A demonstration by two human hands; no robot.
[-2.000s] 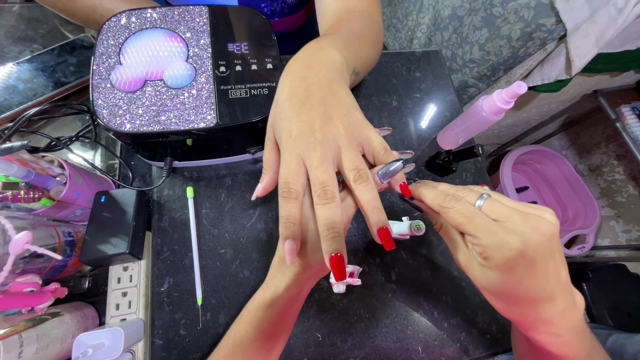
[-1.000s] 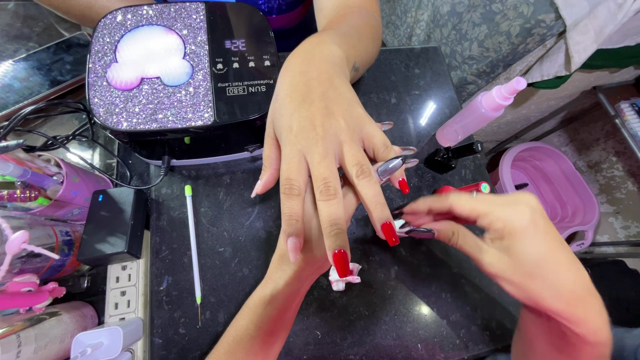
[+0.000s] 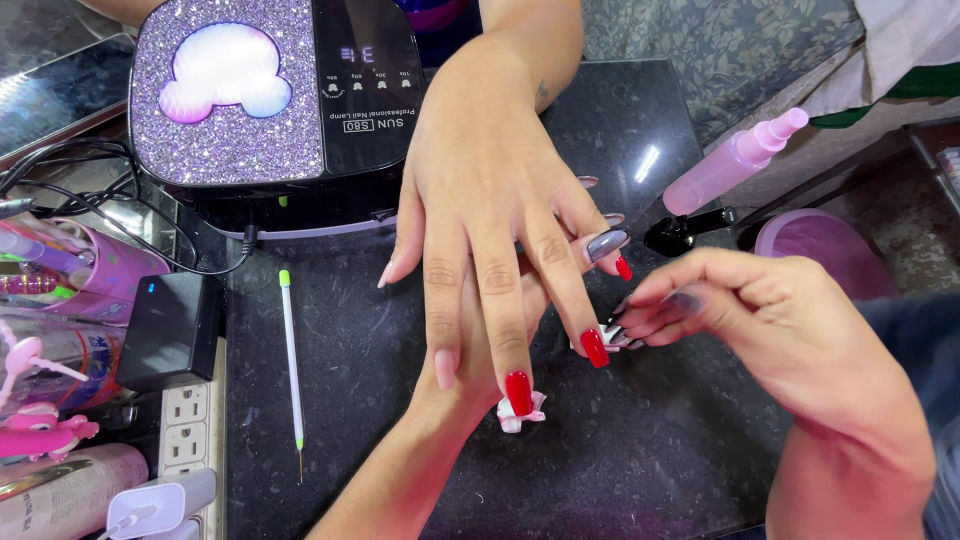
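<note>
Another person's hand (image 3: 487,225) lies palm down over my left hand (image 3: 469,360), whose thumb with a dark glittery nail rests by the little finger. Three nails there are glossy red; the index nail is pale pink. Beside the ring finger, my right hand (image 3: 735,322) has its fingertips drawn together at a small crumpled white piece (image 3: 609,337); whether they grip it is unclear. A second crumpled white piece (image 3: 521,420) with pink marks lies beneath the middle fingertip. A thin nail-art liner brush (image 3: 292,367) with green ends lies at left on the dark stone-like tabletop (image 3: 360,450).
A glittery nail lamp (image 3: 232,142) stands at upper left. A pink spray bottle (image 3: 727,165) and a black bottle (image 3: 671,234) are at right, above a pink basin (image 3: 817,247). Pen cup (image 3: 124,277), black adapter (image 3: 169,330), cables and power strip (image 3: 184,435) line the left.
My right hand has moved from the other person's little fingertip down to beside the ring fingertip. A red item with a green end, seen near it one second ago, is out of sight.
</note>
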